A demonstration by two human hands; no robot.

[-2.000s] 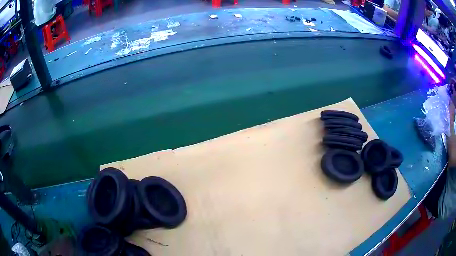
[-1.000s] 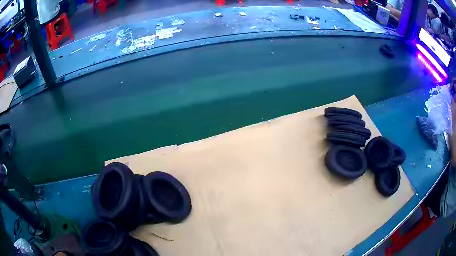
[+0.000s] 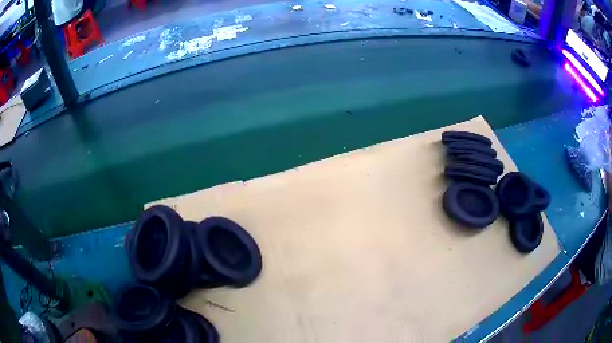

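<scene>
A tan cardboard sheet (image 3: pixel 349 248) lies on the blue-green bench in front of me. A loose pile of black oval ear pads (image 3: pixel 230 251) sits at its left end, some tilted against each other, the lowest ones cut off by the bottom edge. A row of black ear pads (image 3: pixel 471 159) leans together at the right end, with a flat pad (image 3: pixel 471 204) in front and several more pads (image 3: pixel 527 232) beside it at the sheet's right edge. Neither of my hands is in the picture.
A dark green conveyor belt (image 3: pixel 268 107) runs behind the sheet. Part of the press (image 3: pixel 80 301) and thin cables are at the lower left. A clear plastic bag (image 3: pixel 594 144) lies at the right. Red stools (image 3: pixel 83 35) stand beyond the far bench.
The view has tilted slightly, so the sheet and pads sit a little higher and further right in the picture. The pads themselves have not visibly moved.
</scene>
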